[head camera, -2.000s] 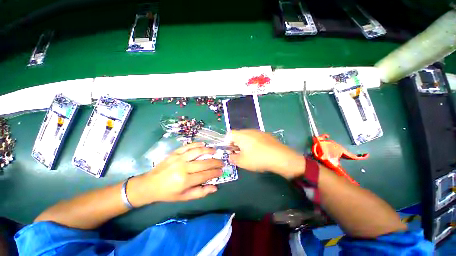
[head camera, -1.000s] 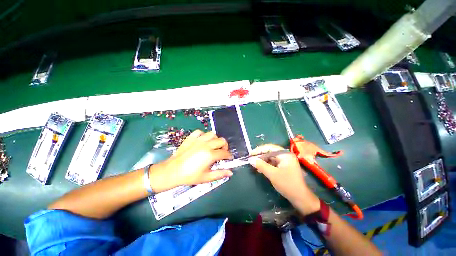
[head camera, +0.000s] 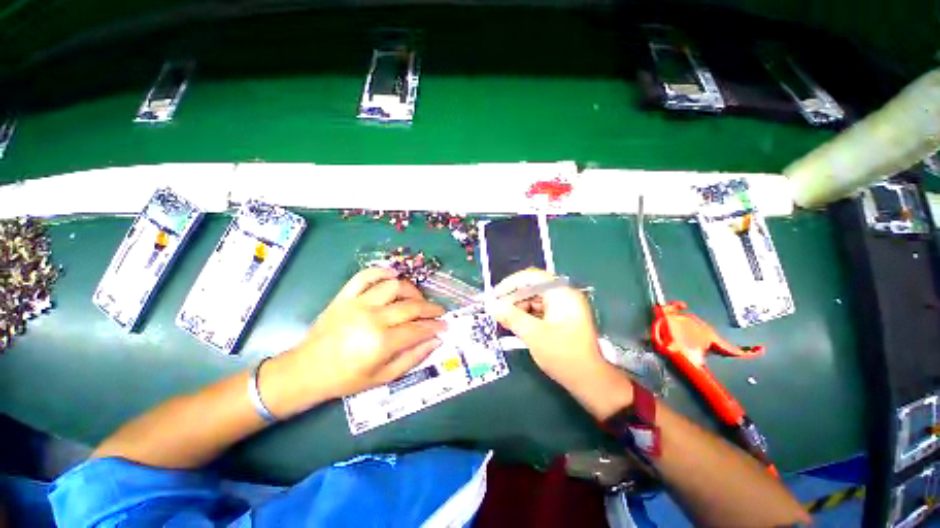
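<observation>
An open phone unit lies tilted on the dark green mat, its circuit board end at upper right. My left hand lies over its upper left edge, fingers holding it. My right hand pinches a slim metal tool, apparently tweezers, by the unit's top end; the tip is too small to make out. A white-bordered dark panel lies just behind my right hand. Small dark and reddish components are heaped behind my left hand, beside clear plastic strips.
Two open phone units lie at left, another at right. An orange air blow gun lies right of my right hand. A white rail borders the green belt carrying phone units. A black tray and wrapped post stand at right.
The phone unit has turned and come further into view between my hands, its board end now visible. My right hand still holds the tool beside it. The whole view has shifted as the head moved.
</observation>
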